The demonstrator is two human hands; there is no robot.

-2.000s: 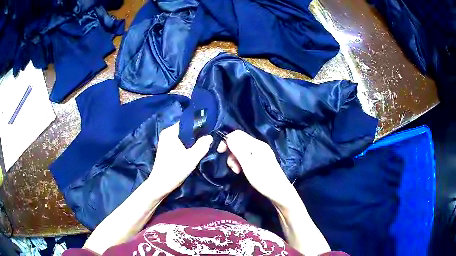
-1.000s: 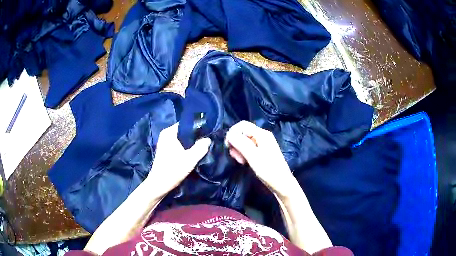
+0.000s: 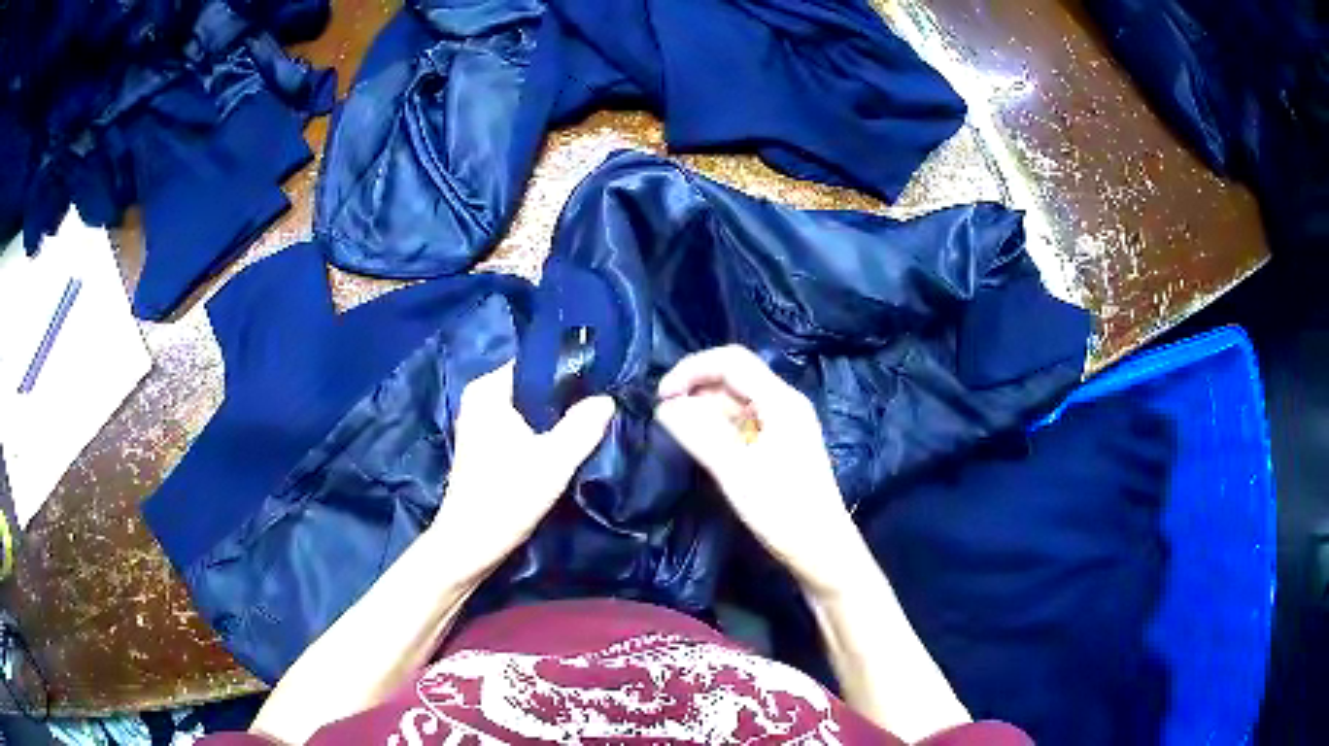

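A navy jacket (image 3: 382, 350) lies spread inside out in front of me, its shiny lining (image 3: 860, 277) facing up. My left hand (image 3: 518, 437) grips its matte collar edge (image 3: 547, 350), thumb on top and fingers hidden under the cloth. A tiny pale label (image 3: 583, 337) shows inside the neck. My right hand (image 3: 736, 430) is curled just right of the collar, thumb and fingertips together. A small yellow-orange bit of the thread snips (image 3: 751, 427) shows in its palm; the rest is hidden. Any thread is too small to see.
Another navy jacket (image 3: 787, 88) lies behind on the brown table (image 3: 1166, 219). Dark garments (image 3: 219, 175) are heaped at far left, more at upper right. White paper (image 3: 88, 379) with a pen (image 3: 51, 335) is at left. A blue bin (image 3: 1224, 539) holds navy cloth at right.
My right hand has drawn slightly away from the collar, its fingers turned and curled with the palm more in view. My left hand keeps its grip. The view has shifted slightly.
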